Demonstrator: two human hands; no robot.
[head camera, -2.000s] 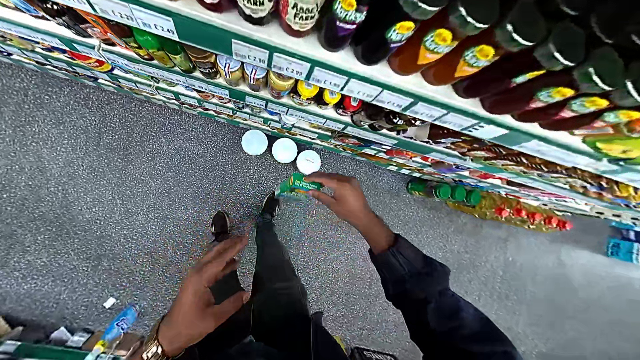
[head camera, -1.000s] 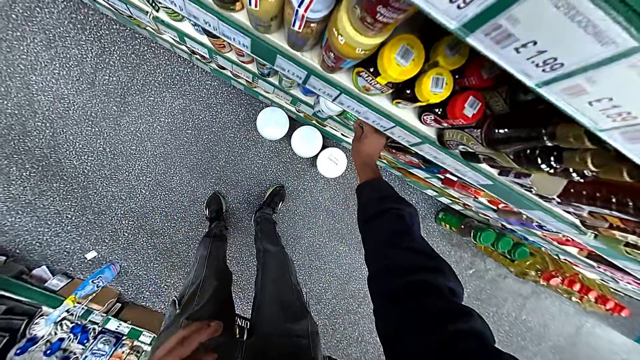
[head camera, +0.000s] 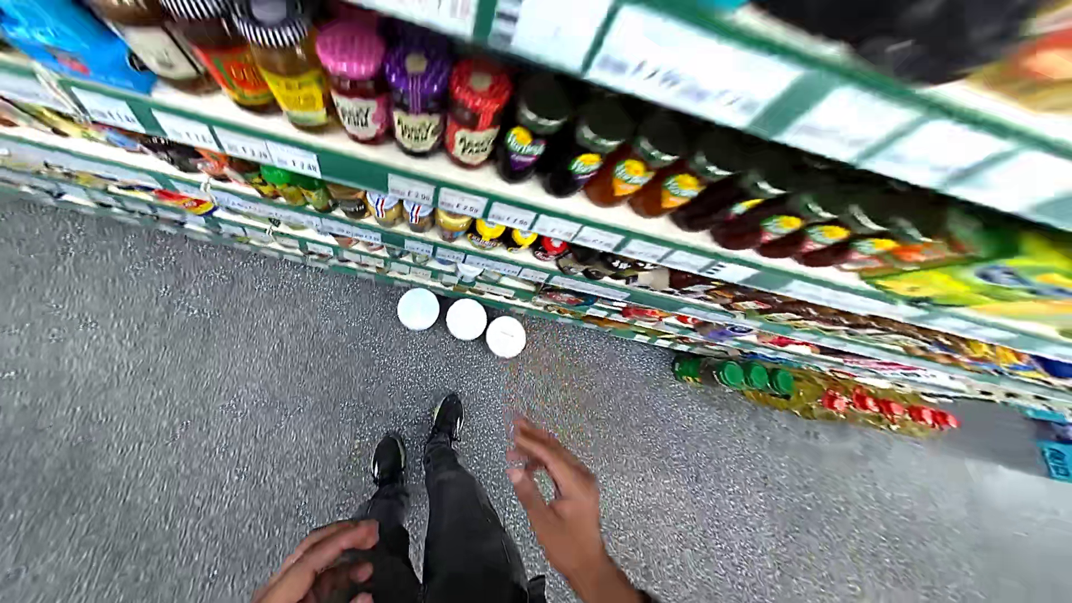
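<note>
My right hand (head camera: 557, 494) is raised over the floor with its fingers apart and curved, and nothing is in it. Lower left, my left hand (head camera: 322, 565) is partly cut off by the frame edge; its fingers are loosely bent and it holds nothing that shows. Beyond both hands, three round white lids (head camera: 466, 319) stand in a row beside the foot of the shelving. Jars with patterned lids (head camera: 419, 92) and dark-capped bottles (head camera: 615, 159) fill a shelf above.
A green shelf edge with price labels (head camera: 519, 216) runs across the view. Green-capped bottles (head camera: 744, 375) and red-capped bottles (head camera: 888, 410) stand at the shelving's foot on the right. My shoes (head camera: 389, 460) are on the speckled grey floor.
My right hand has drawn back from the lower shelf; the small green packet it held two seconds ago is out of it. The view has swung up to show higher shelves.
</note>
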